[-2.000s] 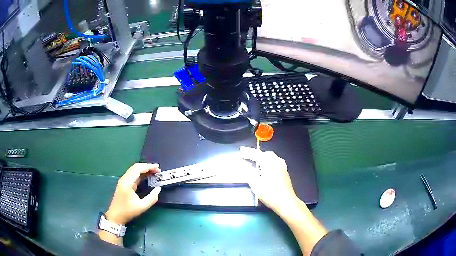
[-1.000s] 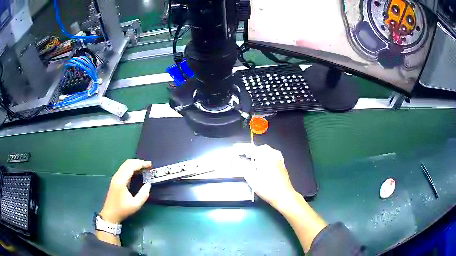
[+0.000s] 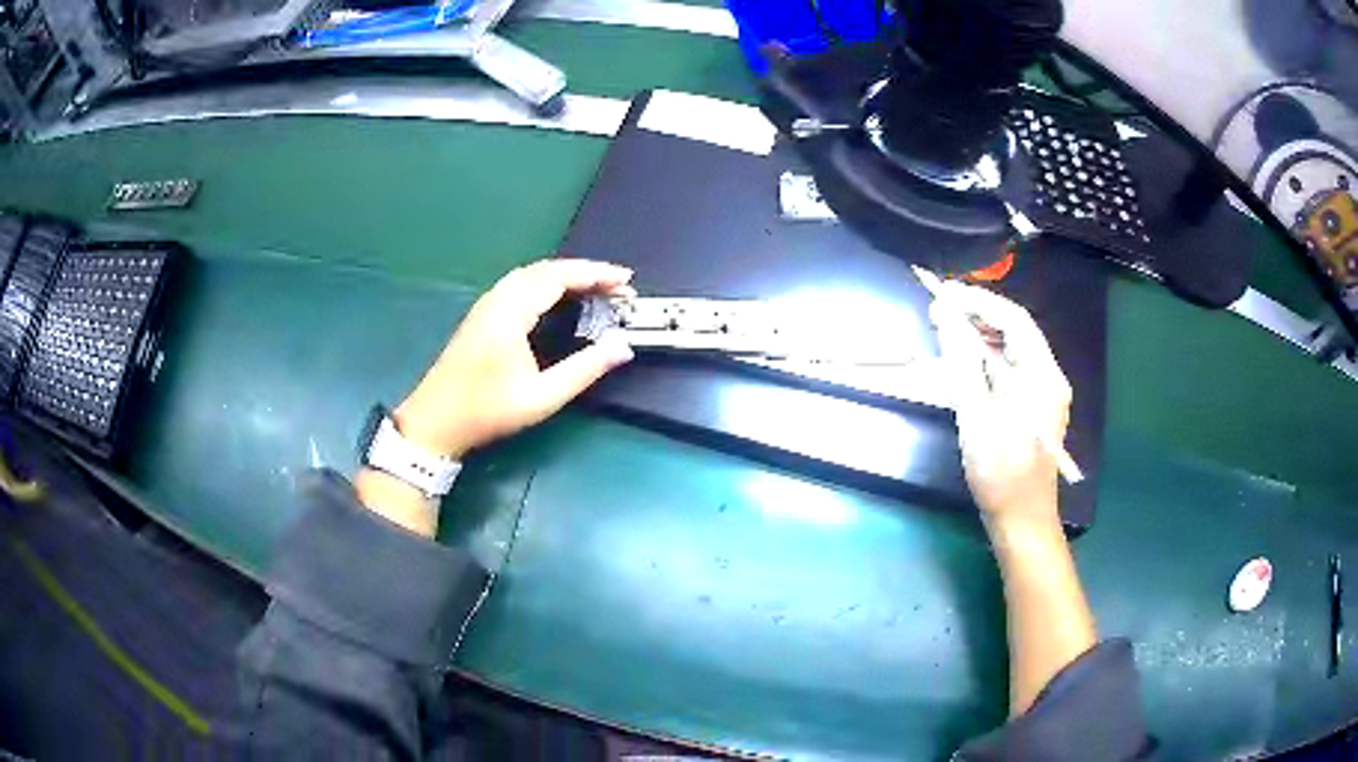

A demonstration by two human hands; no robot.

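Observation:
My left hand (image 3: 521, 357) grips the left end of a silver strip fixture (image 3: 697, 325) between thumb and fingers, over the black work mat (image 3: 670, 194). Several small round parts show in a row along the strip. Its right part is lost in the white glare. My right hand (image 3: 1013, 395) holds a thin pale stick (image 3: 1068, 465) like a pen, its back end showing below the hand. The hand is at the right side of the glare, near the microscope head (image 3: 923, 201). An orange-red disc (image 3: 983, 265) shows partly behind the hand.
A keyboard (image 3: 1084, 179) and part of the monitor (image 3: 1296, 164) are at the upper right. A black gridded tray (image 3: 97, 335) and a small strip (image 3: 154, 194) lie left. A whitish oval (image 3: 1250, 584) and dark tweezers (image 3: 1336, 613) lie right. A blue bin (image 3: 812, 27) stands behind.
The view has turned left and down, so the bench appears shifted right and up. My right hand has turned more upright, and the stick's back end now shows. My left hand still grips the strip.

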